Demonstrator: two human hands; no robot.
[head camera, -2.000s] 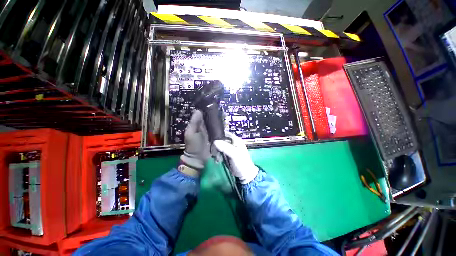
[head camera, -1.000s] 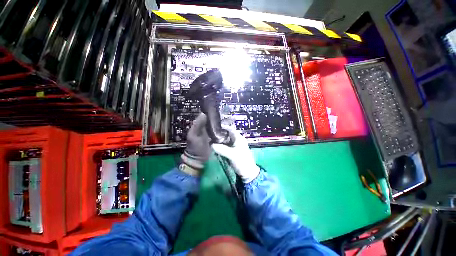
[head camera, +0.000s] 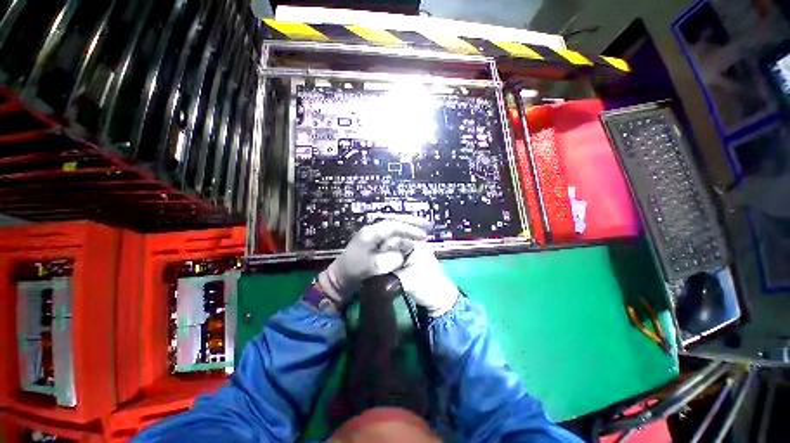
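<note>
A dark circuit board with many small pale parts lies in a thin metal-edged frame behind the green mat. A bright glare covers its upper middle. My left hand and my right hand, both in white gloves, are together at the board's near edge, left fingers over the right hand. They are closed around one end of the black barcode scanner. The scanner extends from them towards my body, low between my forearms, dark and blurred. The grip itself is partly hidden by my fingers.
Red totes holding boards stand at left, below black slotted racks. A red tray, keyboard and mouse are at right. Orange-handled pliers lie at the mat's right edge. Yellow-black tape runs behind the frame.
The scanner has swung from over the board down towards my body, uncovering the board's left middle. My left hand has moved in over my right hand.
</note>
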